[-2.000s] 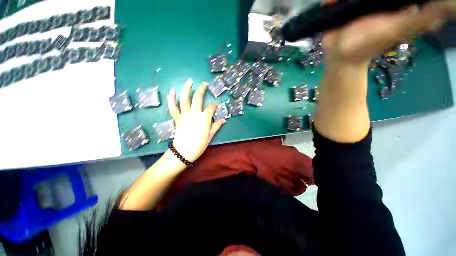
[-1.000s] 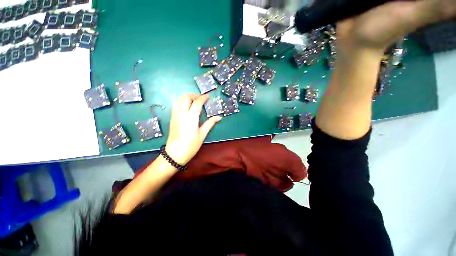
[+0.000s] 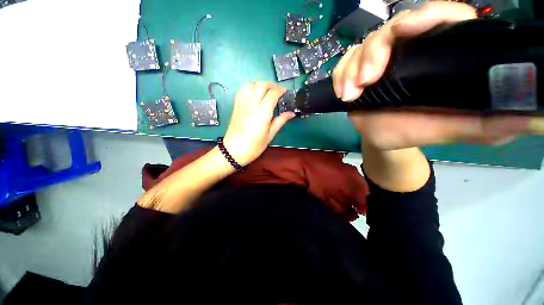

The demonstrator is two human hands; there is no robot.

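My right hand [image 3: 382,77] is wrapped around a thick black electric screwdriver [image 3: 441,68], which lies across the view with its narrow end pointing left. My left hand [image 3: 253,119] holds a small circuit board module [image 3: 288,101] between thumb and fingers at the edge of a cluster. The screwdriver's end is over this module; its tip and any screw cannot be made out. More modules [image 3: 286,65] lie just beyond, partly hidden by the screwdriver and my right hand.
Several loose modules with thin leads [image 3: 187,55] lie on the green mat [image 3: 238,36] left of my left hand. A white sheet [image 3: 65,59] is at the far left. A blue stool [image 3: 45,161] stands below the bench. Red-brown cloth [image 3: 298,179] lies at the bench edge.
My right hand has brought the screwdriver down from the silver-topped box at the upper right to the module at my left hand. My left fingers have closed on that module. The view has shifted.
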